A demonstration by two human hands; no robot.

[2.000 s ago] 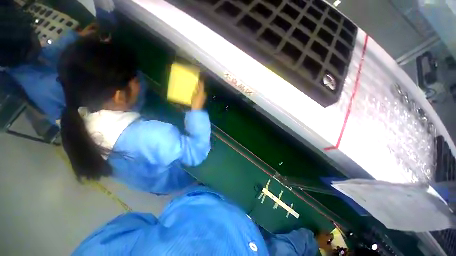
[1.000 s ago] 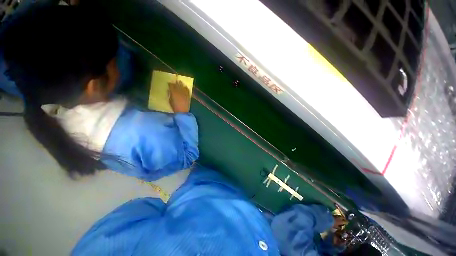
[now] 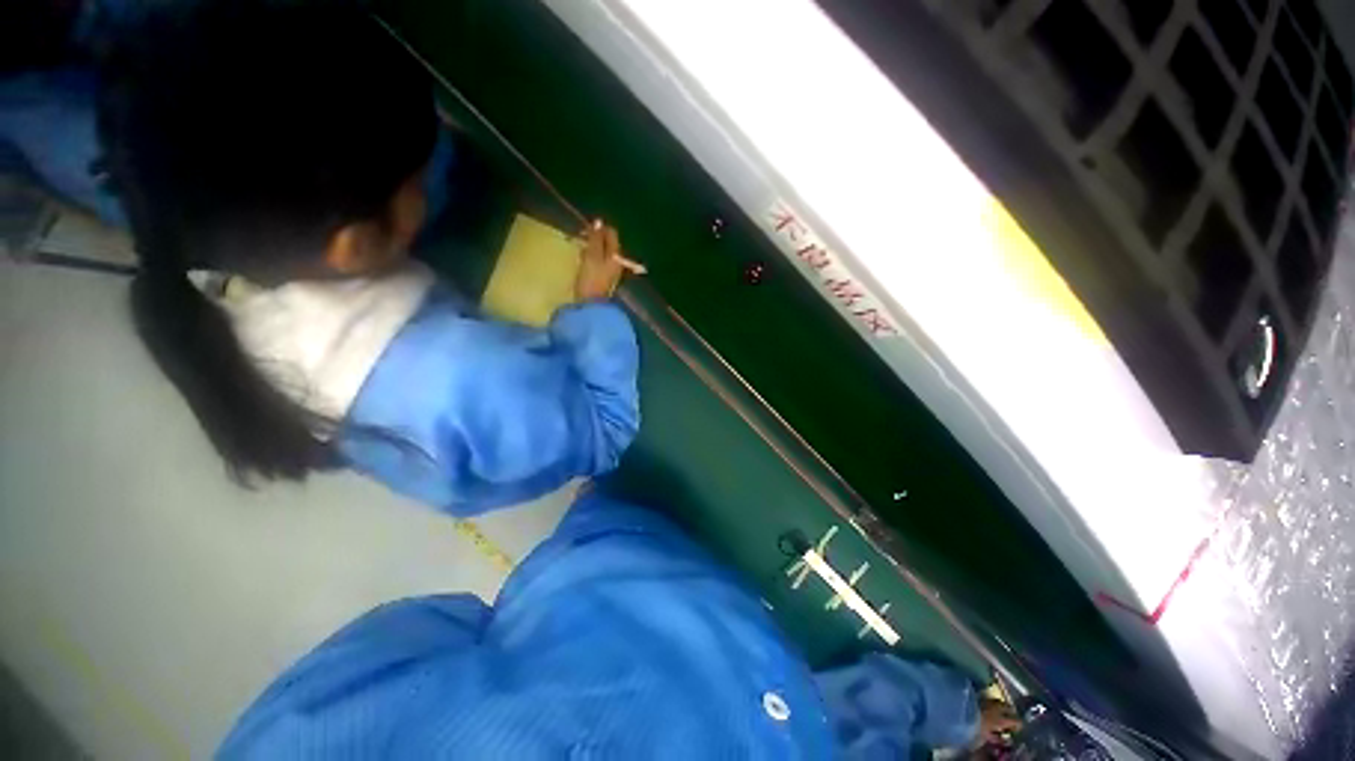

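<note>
A blue sleeve, seemingly my own left one, runs from my smock toward the bottom right. My left hand [image 3: 997, 721] is small and blurred at its end, over the green bench [image 3: 706, 431]. Dark shiny items [image 3: 1048, 724] lie against or beside its fingers; whether it holds one cannot be told. A small pale yellow patch shows just above the hand. I cannot make out my right hand. A cream cross-barred taped strip [image 3: 850, 596] is stuck on the bench, with a thin black loop at its upper end.
A seated person in a blue smock [image 3: 461, 402] is on the left, one hand by a yellow pad [image 3: 532, 271]. A long white shelf [image 3: 951, 312] carries a black grid tray [image 3: 1189, 164] with a shiny piece, and clear plastic trays [image 3: 1293, 513]. Small dark units [image 3: 754, 274] lie on the green surface.
The view has shifted, and the shelf and grid tray look nearer. The neighbour's yellow pad went down onto the bench, and their hand is now at its right edge. The hanging white sheet has left view.
</note>
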